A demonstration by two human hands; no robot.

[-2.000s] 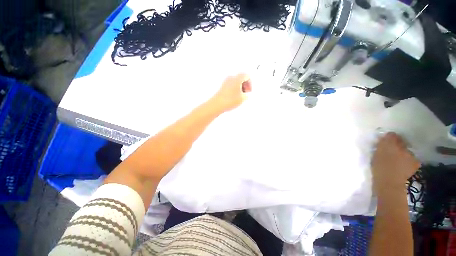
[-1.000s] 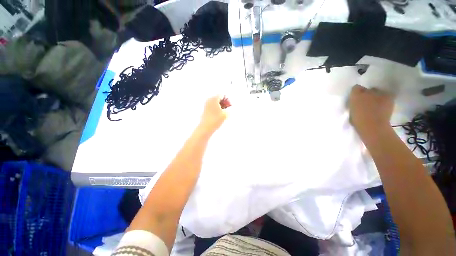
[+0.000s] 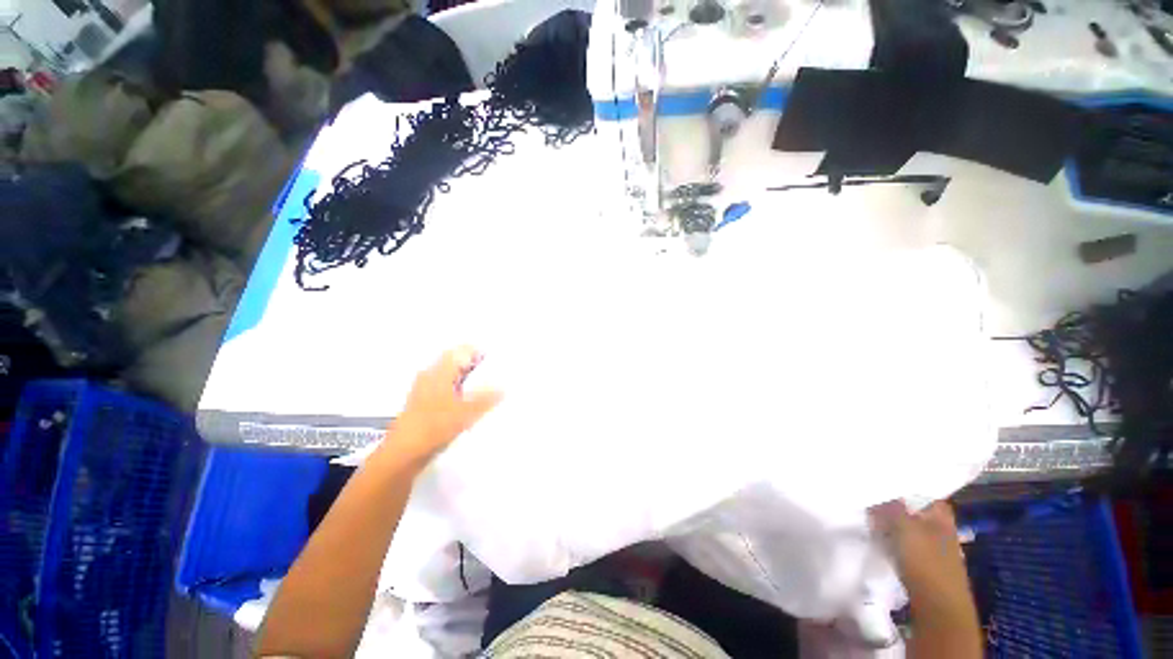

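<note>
A large white fabric piece (image 3: 720, 386) lies over the white sewing table (image 3: 425, 277) and hangs over its front edge. It reaches the presser foot area (image 3: 696, 225) under the sewing machine head (image 3: 759, 64). Its edges blend into the bright table. My left hand (image 3: 444, 406) is at the fabric's left side, near the front edge, with thumb and fingers at the cloth. My right hand (image 3: 920, 534) is low at the right, below the table's front edge, closed on the fabric's edge.
Black cords lie in a heap (image 3: 386, 187) at the left rear and another heap (image 3: 1132, 361) at the right. Black strips (image 3: 920, 116) cross the machine. Blue crates stand on the left (image 3: 116, 528) and right (image 3: 1055, 579). Cloth sacks (image 3: 212, 167) are beyond the table's left end.
My left hand has moved left and toward me. My right hand has come down from beside the machine to below the table edge. The fabric's rounded right edge now shows spread on the table.
</note>
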